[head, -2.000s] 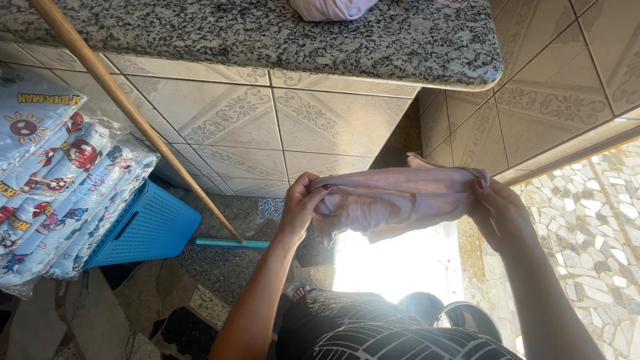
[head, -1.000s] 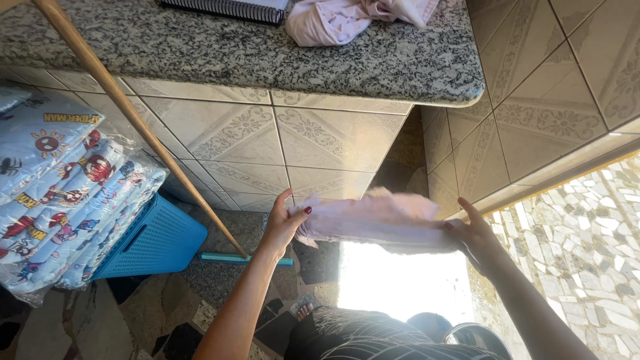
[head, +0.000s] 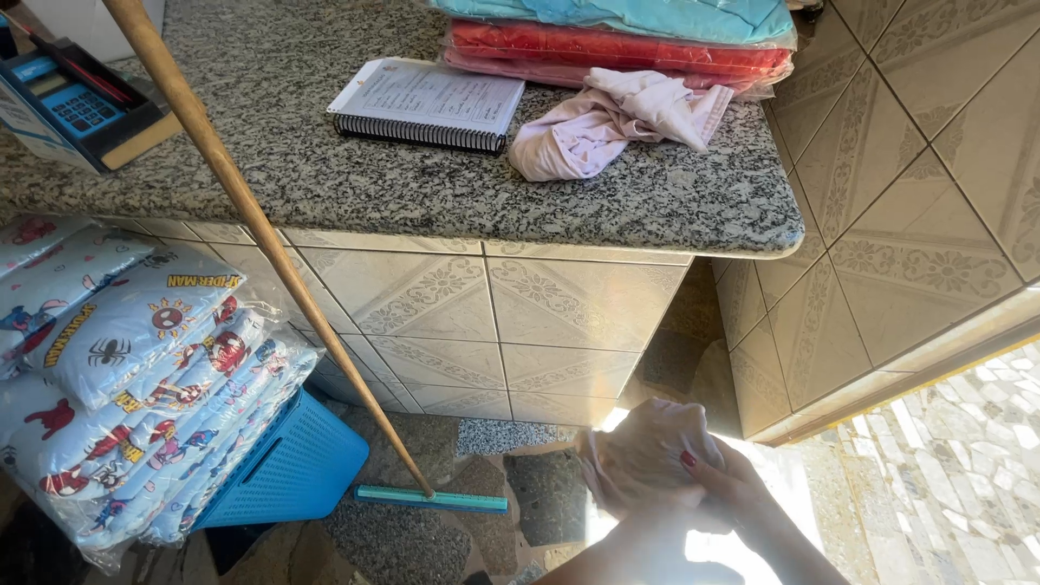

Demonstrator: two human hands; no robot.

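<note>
A pale pink cloth (head: 642, 455) is bunched up low in front of me, over the sunlit floor. My right hand (head: 727, 479) grips it, with the red-nailed thumb on the fabric. My left hand (head: 662, 520) is at the cloth's lower side, largely hidden by glare and by the cloth, so its fingers do not show. On the granite counter (head: 650, 199) lies another crumpled pale pink cloth (head: 577, 138), beside a spiral notebook (head: 431, 101) that bears writing.
Plastic-wrapped folded textiles (head: 617, 49) are stacked on the counter; a calculator (head: 81, 97) sits at its left. A wooden-handled floor squeegee (head: 431, 497) leans against the counter. Packed printed textiles (head: 138, 349) rest over a blue plastic basket (head: 284, 463). A tiled wall (head: 877, 203) stands right.
The cloth was stretched between my two hands; now it is bunched and my hands are close together. The view has shifted, showing more of the counter top.
</note>
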